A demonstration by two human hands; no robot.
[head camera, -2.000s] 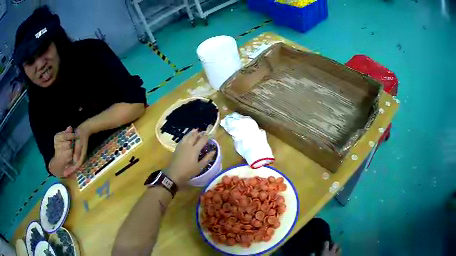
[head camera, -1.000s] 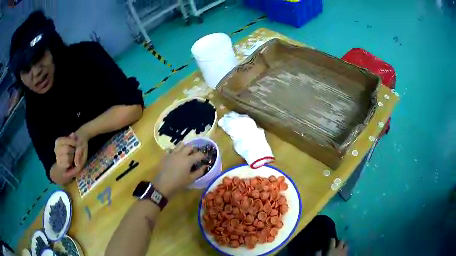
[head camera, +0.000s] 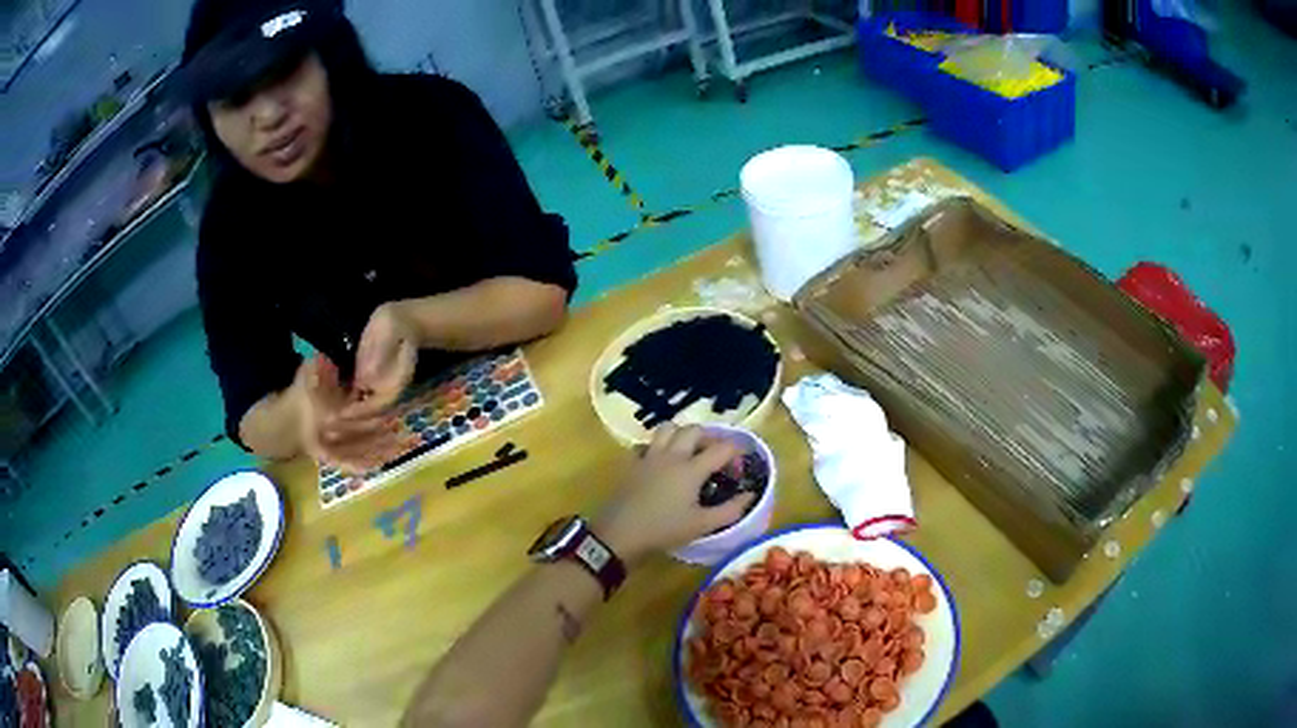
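My left hand [head camera: 676, 491], bare with a watch on the wrist, reaches over the rim of the lilac bowl [head camera: 751, 529]. Its fingers are in the bowl's mouth at the dark round keycaps [head camera: 728, 481]; whether they hold any is hidden. Right in front of the bowl, orange round keycaps [head camera: 811, 640] are heaped on a blue-rimmed plate [head camera: 935, 657]. Behind the bowl, black bar keycaps [head camera: 690, 367] lie in a cream round dish [head camera: 609, 403]. My right hand is out of the picture.
A white glove [head camera: 858, 462], brown cardboard tray [head camera: 1024, 384] and white bucket [head camera: 799, 221] stand right and behind. A person [head camera: 377, 213] sits across, hands over a keyboard-layout tray [head camera: 470, 413]. Loose black bars [head camera: 487, 467] lie near it. Plates of blue-grey keycaps [head camera: 228, 538] stand left.
The view has shifted, so the table sits lower and further right. My left hand stays at the lilac bowl. The other person's hands have parted. My right hand, earlier at the bottom edge, has left view.
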